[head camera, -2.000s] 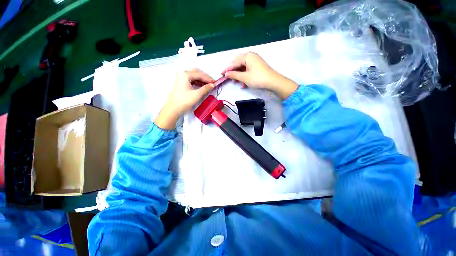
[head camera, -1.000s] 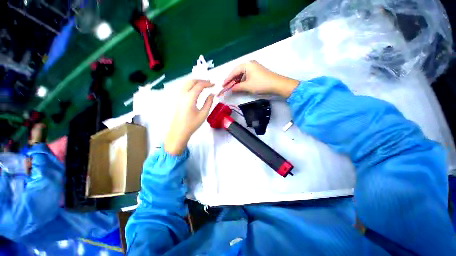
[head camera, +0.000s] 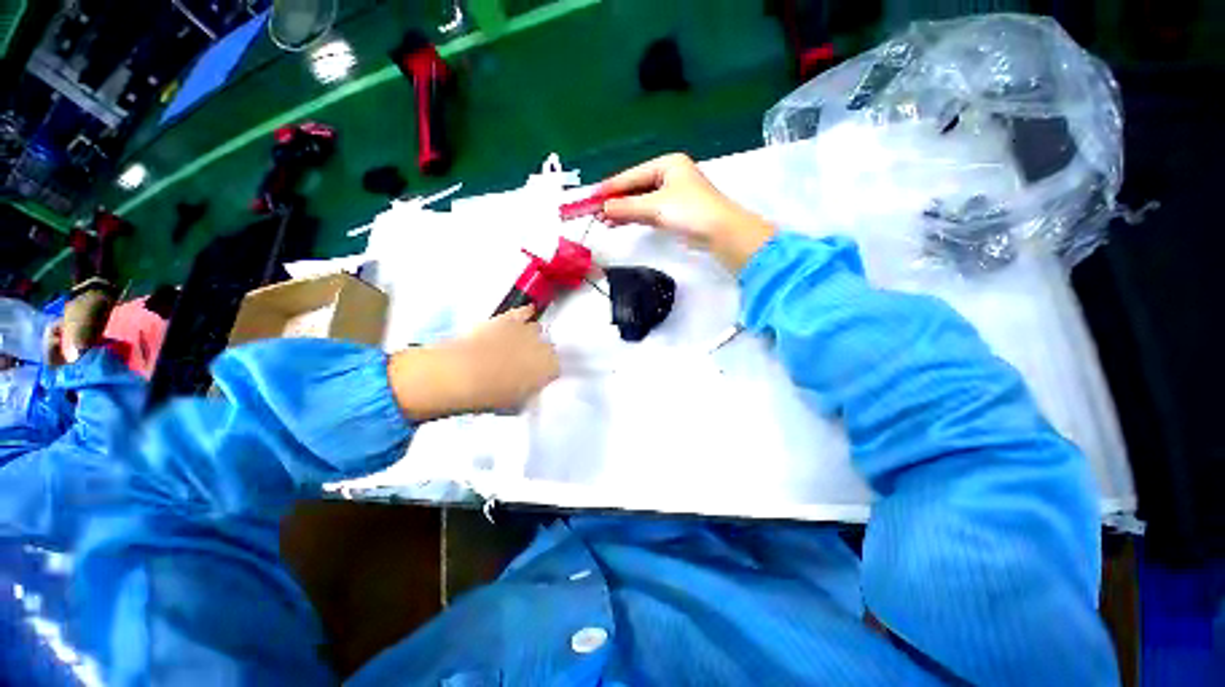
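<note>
The red-and-black main body lies under my left hand (head camera: 500, 362), its red head (head camera: 562, 267) pointing up and right. My left hand is closed around the black handle, which is mostly hidden by it. My right hand (head camera: 668, 201) holds a small red part (head camera: 584, 207) between thumb and fingers, just above the red head. A thin wire shows between the small part and the head. The black end unit (head camera: 641, 301) lies right of the head, joined to it by thin wires. A thin metal tip, perhaps tweezers (head camera: 727, 337), shows near my right sleeve.
White foam sheet (head camera: 752, 430) covers the bench. A crumpled clear plastic bag (head camera: 994, 134) lies at the far right. An open cardboard box (head camera: 352, 309) stands left, partly behind my left sleeve. The green conveyor (head camera: 537, 108) carries red-and-black units. Another person's arm shows at far left.
My left hand has come down from the small red part and taken hold of the handle. The body's handle now points down-left instead of down-right. My right hand still holds the small red part.
</note>
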